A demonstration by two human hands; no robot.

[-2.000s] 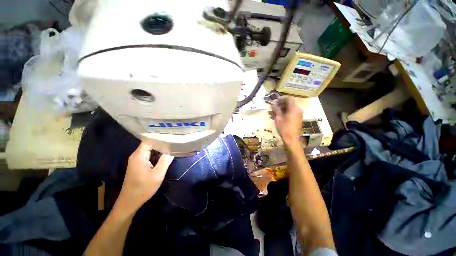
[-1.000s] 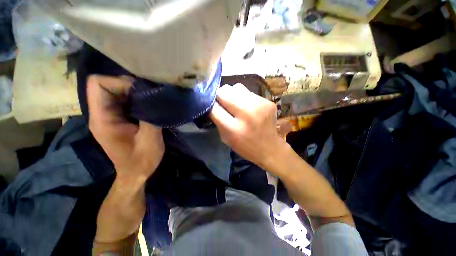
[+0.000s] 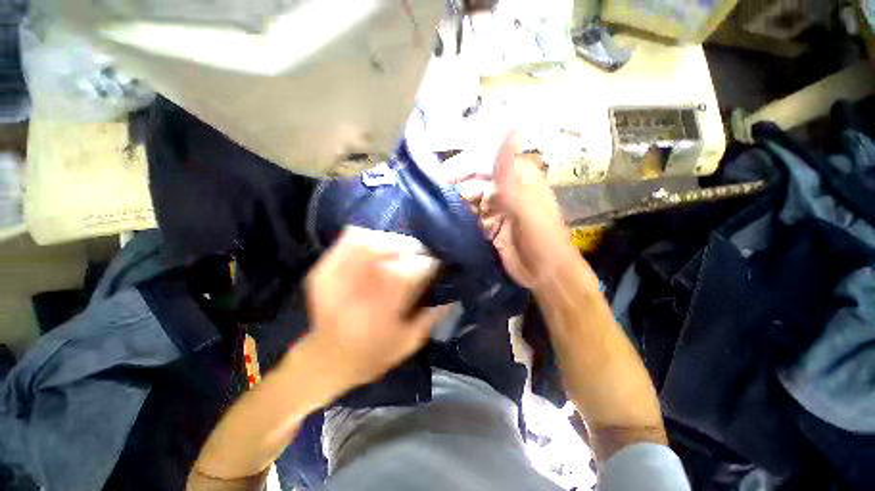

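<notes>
A dark navy denim garment (image 3: pixel 437 225) with pale stitch lines lies below the sewing machine head (image 3: pixel 278 77). A small white piece (image 3: pixel 380 175) shows on the cloth near the lit spot under the head. My left hand (image 3: pixel 374 292) is blurred, with its fingers curled at the near edge of the cloth; its grip cannot be made out. My right hand (image 3: pixel 513 211) is at the right side of the cloth, thumb raised, fingers against the fabric; whether they pinch it is unclear.
The cream machine table (image 3: pixel 86 192) shows at left, with a translucent plastic bag (image 3: pixel 91 77) behind. Grey-blue and navy denim (image 3: pixel 91 360) is heaped at left, and more denim (image 3: pixel 739 316) at right. The control panel's lower part (image 3: pixel 672 17) is at the top right.
My left hand has moved right and nearer to me, and my right hand slightly right with its thumb up. The cloth has shifted and turned, and the white piece now shows.
</notes>
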